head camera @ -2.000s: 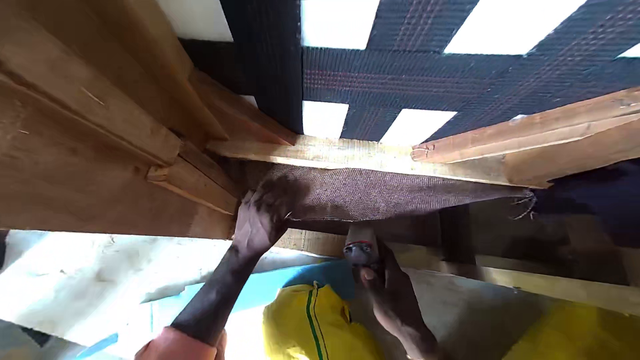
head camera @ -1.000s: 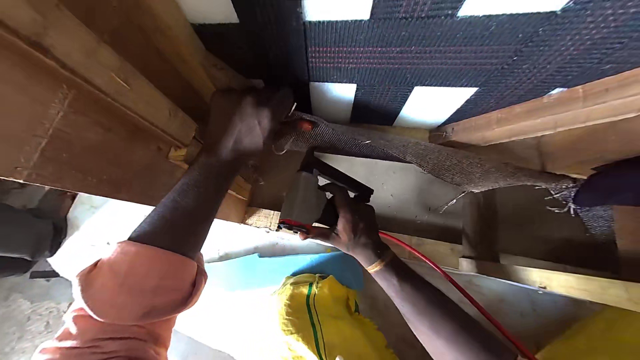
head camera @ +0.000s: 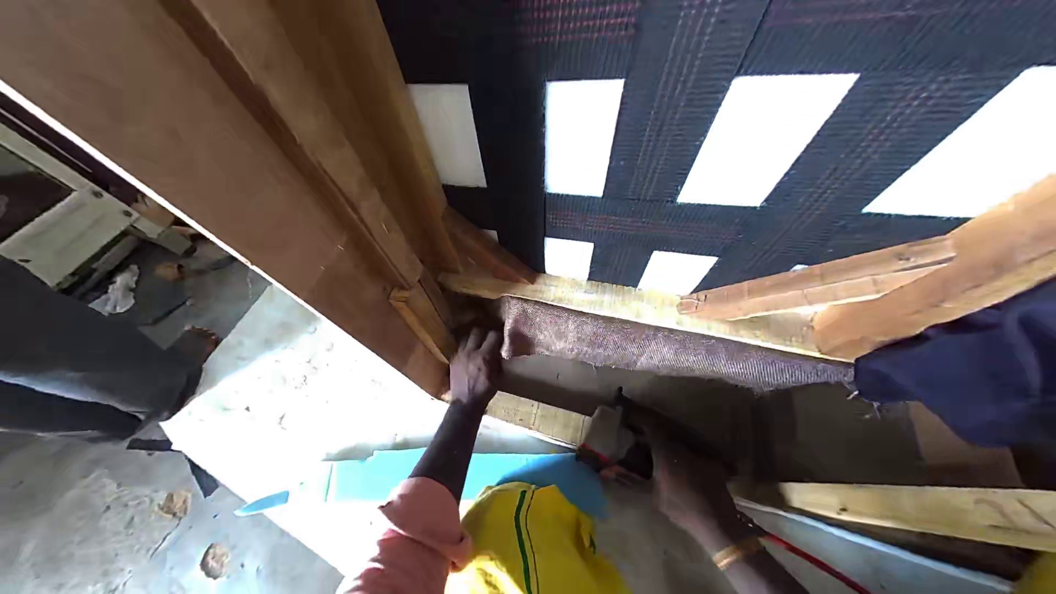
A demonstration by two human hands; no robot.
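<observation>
My left hand is at the left end of a strip of coarse brown burlap-like fabric, its fingers at the fabric's edge in the frame's corner; its grip is partly in shadow. The strip lies along a wooden rail of a furniture frame. Below the strip, my right hand holds a pneumatic staple gun with a red air hose. The gun is apart from the fabric. Dark woven webbing crosses the frame above.
A wooden panel slopes along the left. A lower wooden rail runs at right, near dark blue cloth. Yellow cloth and a light blue sheet are below. A person's dark-trousered leg is at far left.
The fabric, bunched along the rail one second ago, now hangs flatter. My left hand has come down from the webbing to the fabric's left end. The staple gun has moved away from the upper rail.
</observation>
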